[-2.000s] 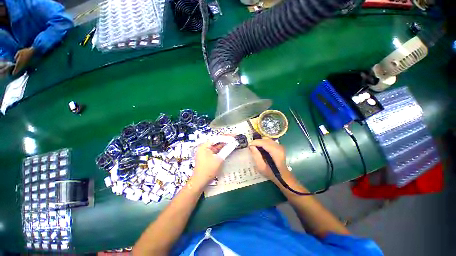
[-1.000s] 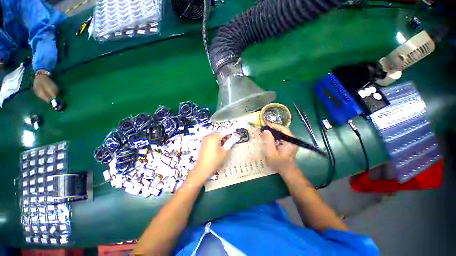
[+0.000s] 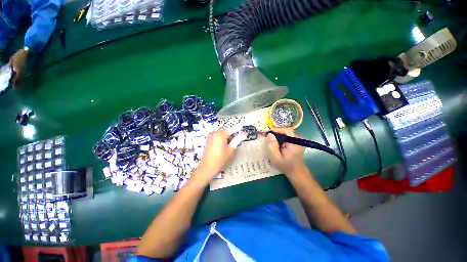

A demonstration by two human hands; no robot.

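My left hand holds a white battery-like part joined to a small dark round housing above the cream paper sheet. My right hand holds the black soldering iron, its tip pointing left at the housing; whether it touches is too small to tell. The yellow tub of silvery curls stands just beyond my right hand. White parts lie heaped left of my left hand, with dark housings heaped behind them.
A clear funnel on a ribbed hose hangs over the bench. Tweezers, a blue soldering station and a ribbed tray lie right. A blister tray with a grey-black block lies left. Another person's hand is far left.
The iron has swung from the tub's edge back toward the housing since one second ago. The other person's hand has moved from the small part to the white sheet. The view has shifted slightly.
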